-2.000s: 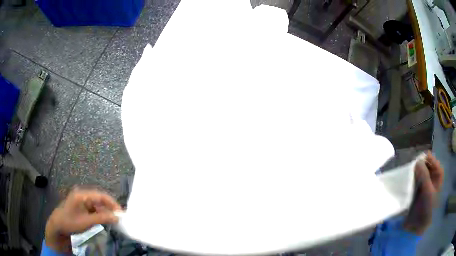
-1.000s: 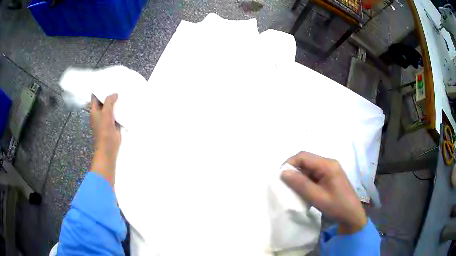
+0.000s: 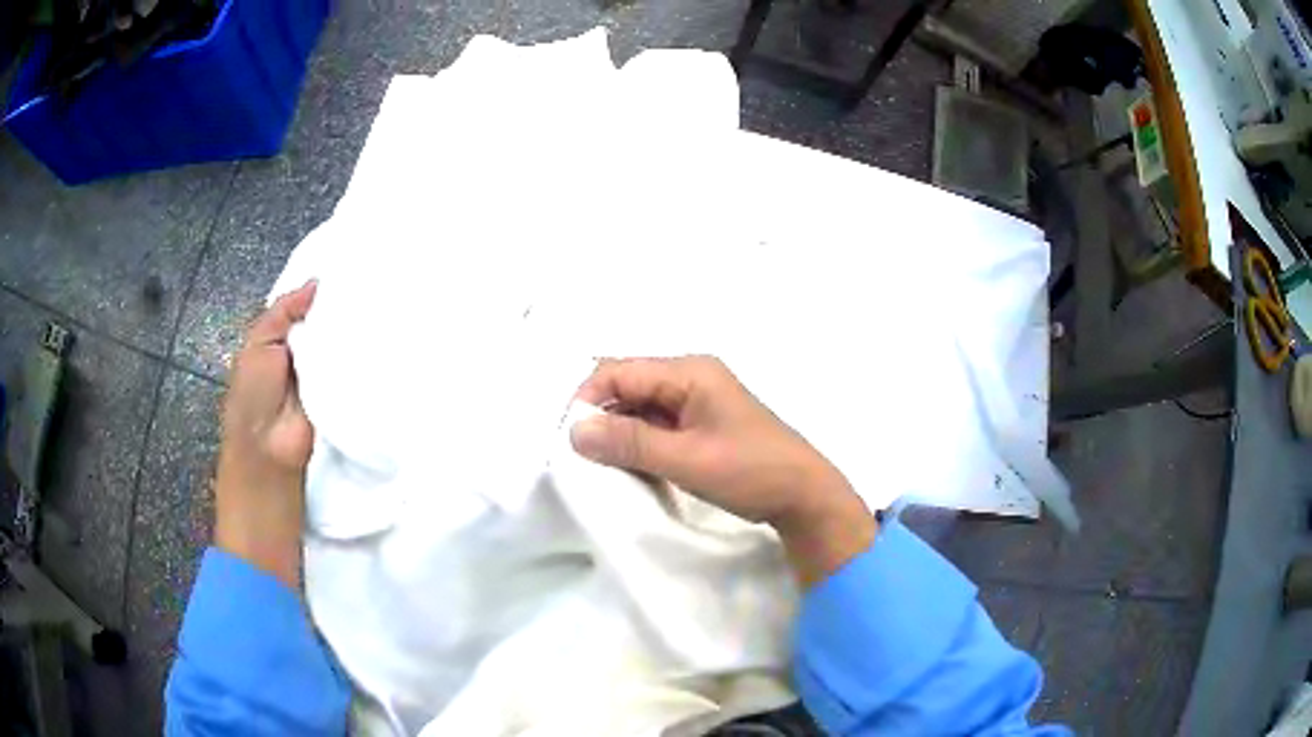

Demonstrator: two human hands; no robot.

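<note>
A large white garment [image 3: 475,274], overexposed, spreads in front of me and over my lap. Its near part shows cream folds. My left hand [image 3: 274,382] holds the garment's left edge, with the fingers partly hidden by the cloth. My right hand [image 3: 698,432] pinches a bit of the cloth between thumb and fingertips near the middle. A flatter white covering sheet [image 3: 921,303] lies under the garment at the right, with its right edge hanging. What the pinched part is, I cannot tell.
A blue plastic crate [image 3: 245,87] with dark pieces stands on the speckled floor at upper left. At the right are a white-topped table [image 3: 1201,130] with a wooden edge and a grey table [image 3: 1223,533] with yellow-orange-handled scissors [image 3: 1266,310]. A metal stand leg is at far left.
My right hand has moved left to the middle, drawing the pinched cloth with it. My left hand has moved slightly down, and the cloth it held out to the left is now gathered in. Cream folds now show.
</note>
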